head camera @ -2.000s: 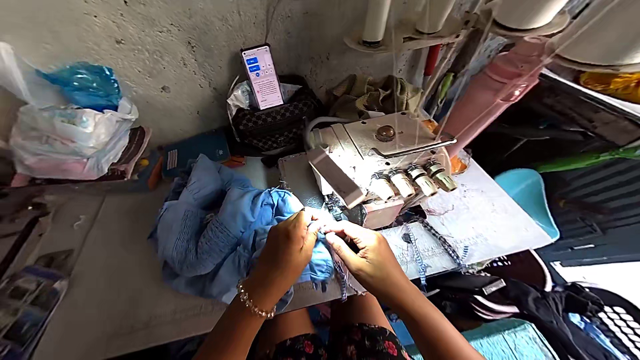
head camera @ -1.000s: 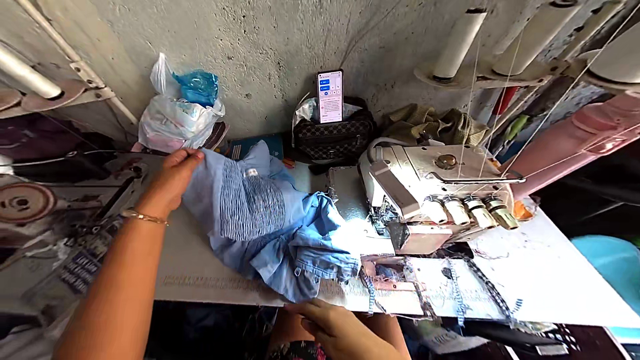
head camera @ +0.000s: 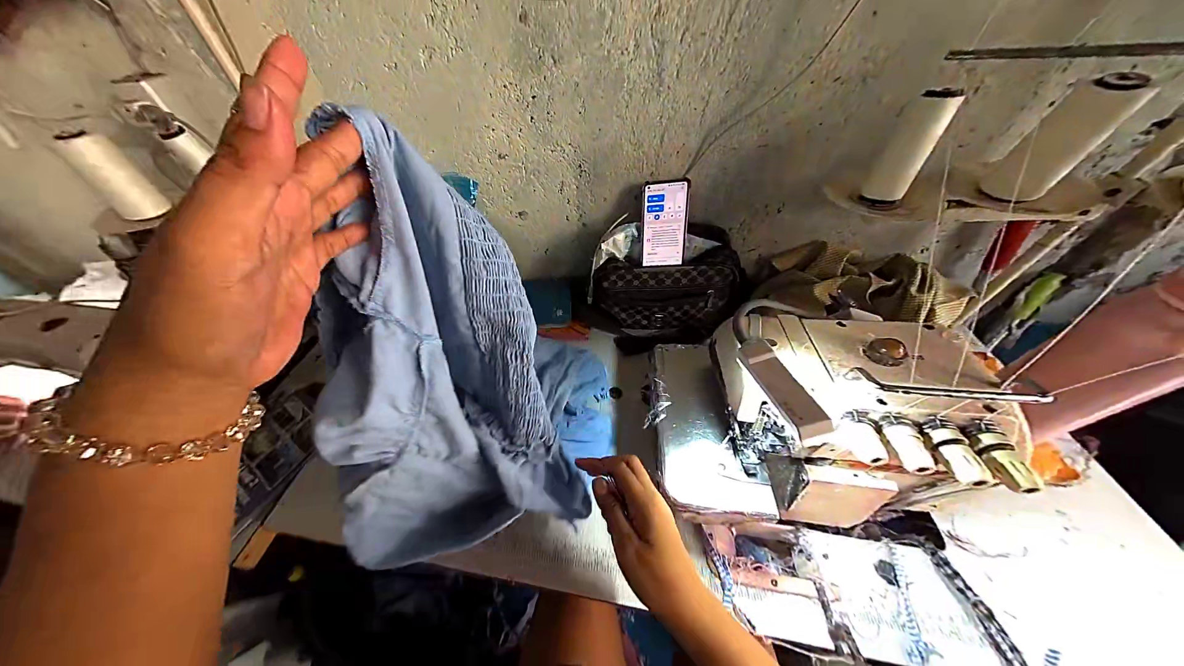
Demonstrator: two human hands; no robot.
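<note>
My left hand is raised at the left, its fingers inside an opening of a light blue garment that hangs from them. The thumb points up, apart from the cloth. A smocked, gathered panel runs down the garment's right side, and its lower part reaches the table. Low in the middle is my right hand, fingers slightly bent, near the garment's right edge; whether a fingertip touches it I cannot tell. Right of that hand stands an overlock sewing machine with its lamp-lit plate.
A phone leans on a black patterned bag against the concrete wall. Thread cones stand on a rack at the upper right, with threads running down to the machine. Fabric trimmings lie on the table's front right part.
The garment lay mostly on the table and now hangs from my raised left hand. My right hand has moved up from the table's front edge. The view has shifted.
</note>
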